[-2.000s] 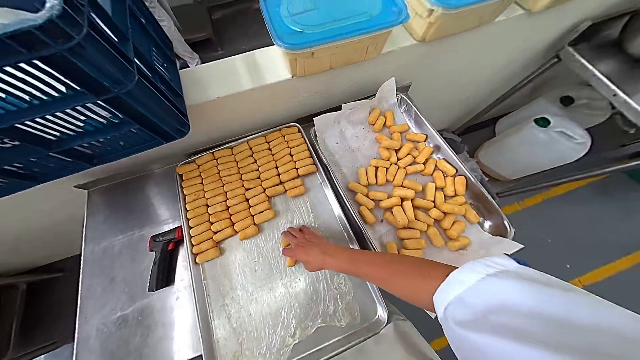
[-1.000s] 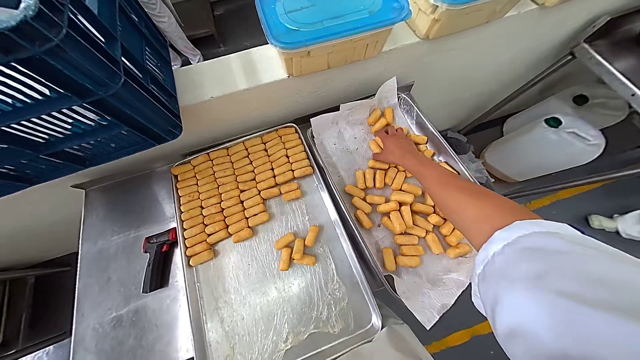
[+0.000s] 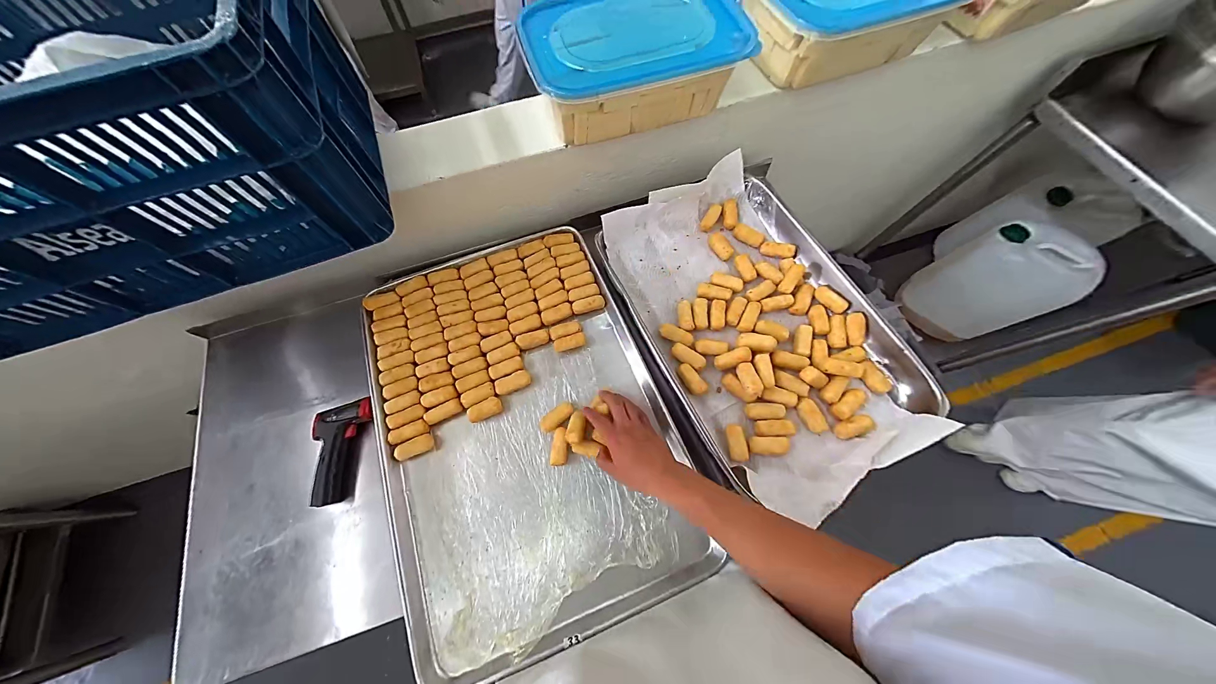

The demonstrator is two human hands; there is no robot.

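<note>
My right hand (image 3: 629, 442) rests over a few loose golden-brown croquettes (image 3: 559, 445) on the left metal tray (image 3: 415, 589); its fingers cover some of them, so whether it grips one is unclear. Neat rows of croquettes (image 3: 465, 332) fill the upper part of that tray, on plastic film (image 3: 503, 532). On the right metal tray (image 3: 893, 356), more croquettes (image 3: 760, 342) lie scattered over white paper (image 3: 655, 252). My left hand does not show.
A black and red infrared thermometer (image 3: 334, 451) lies on the steel table (image 3: 275, 475) at left. Blue crates (image 3: 190, 171) stand upper left. Lidded tubs (image 3: 646, 57) line the ledge behind. White jugs (image 3: 1007, 275) sit on a shelf at right, near a person in white trousers (image 3: 1111, 456).
My right hand went from the loose croquettes on the left tray to the right tray's far part, then back. The person at right has come further into view.
</note>
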